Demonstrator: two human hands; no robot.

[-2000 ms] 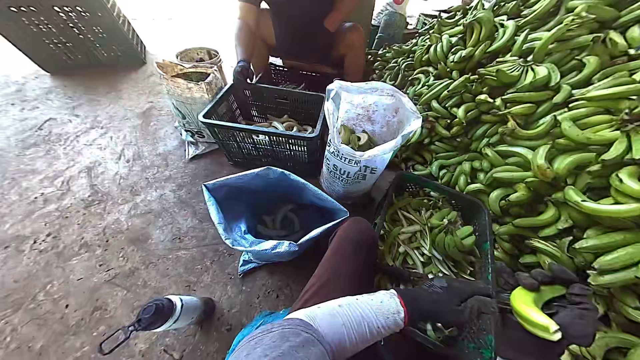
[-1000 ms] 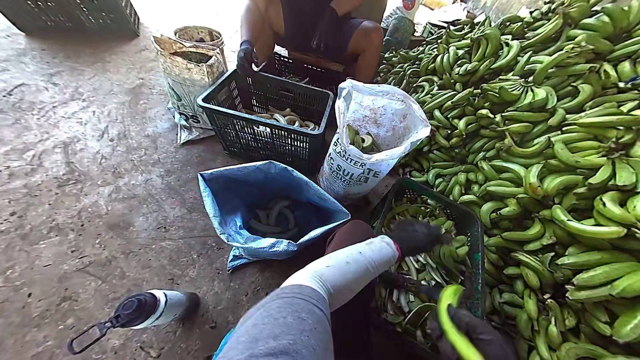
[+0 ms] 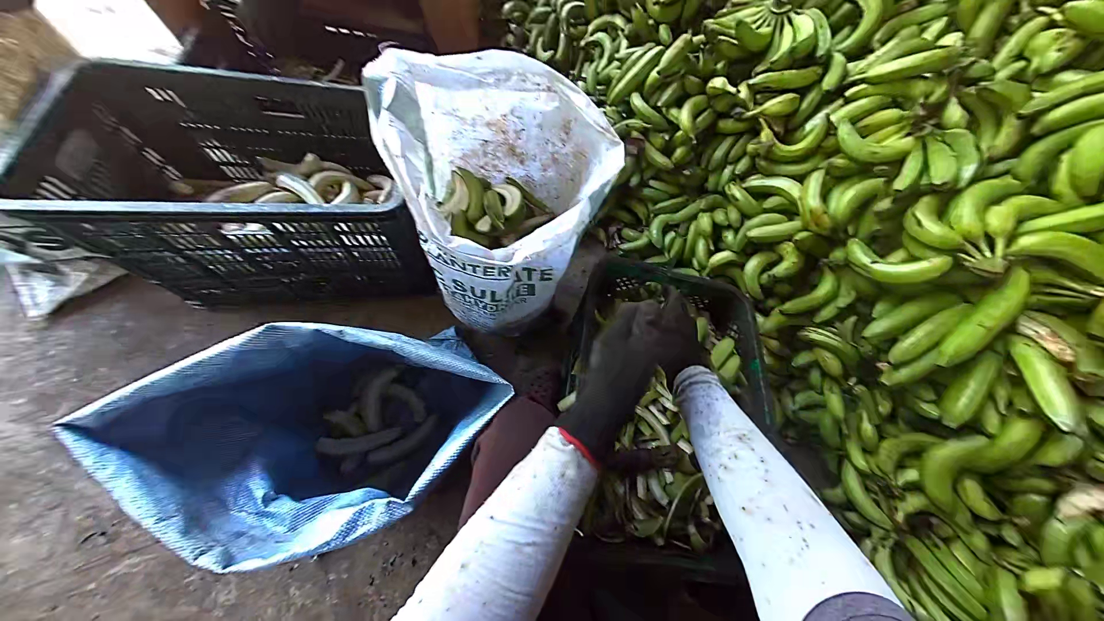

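Note:
My left hand (image 3: pixel 623 349), in a dark glove with a red cuff edge, is over the far part of a dark green plastic crate (image 3: pixel 755 371). My right hand (image 3: pixel 680 332), also dark-gloved, is close against it, seemingly touching. The fingers of both are dark and overlap, so whatever lies between them is hidden. Under and around my hands the crate holds green banana peels (image 3: pixel 660 423). A blue woven sack (image 3: pixel 285 345) gapes at the left with peeled bananas (image 3: pixel 379 414) inside. Beyond the crate stands a white sack (image 3: pixel 517 95) with green peels or fruit (image 3: pixel 492 207) in it.
A large heap of green bananas (image 3: pixel 923 259) fills the right side, close beside the crate. At the back left, a black plastic crate (image 3: pixel 216 207) holds peeled bananas (image 3: pixel 319 185). Part of another person's legs (image 3: pixel 453 26) shows at the top edge.
Both hands have come together over the far part of the green crate. The green banana seen earlier in one hand is no longer visible. The view has moved closer to the sacks.

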